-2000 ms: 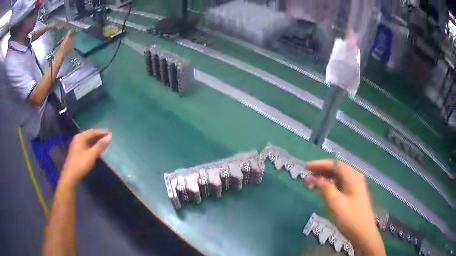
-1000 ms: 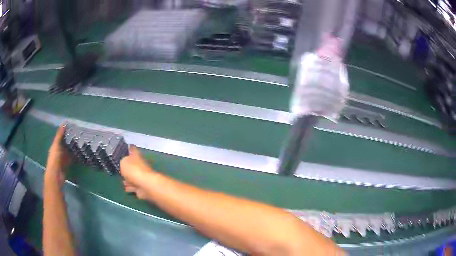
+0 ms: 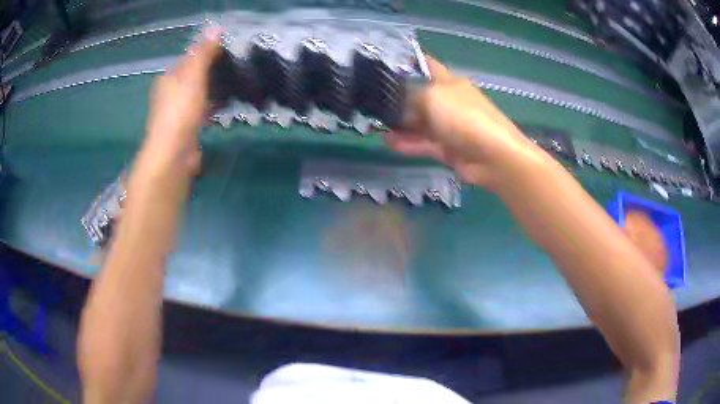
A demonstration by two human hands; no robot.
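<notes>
A stack of grey metal housings [image 3: 312, 75] is held between my two hands at the top centre, its four-lobed edges facing me, slightly blurred. My left hand [image 3: 180, 95] grips its left end. My right hand [image 3: 454, 118] grips its right end. A single housing [image 3: 379, 183] lies flat on the green mat just below the stack. Part of another housing or stack [image 3: 103, 217] shows at the left, mostly hidden by my left forearm. A blurred copper-coloured patch [image 3: 369, 237] is on the mat in front of the single housing.
A blue bin [image 3: 673, 237] with copper-orange contents stands at the right, partly behind my right forearm. A row of housings [image 3: 631, 164] runs along the upper right. Metal rails [image 3: 545, 96] cross behind. The mat's curved front edge [image 3: 379, 327] is near my body.
The view has swung right and down. The stack I held at the far left is now in front of me in both hands. The single housing and blue bin are now in clearer view.
</notes>
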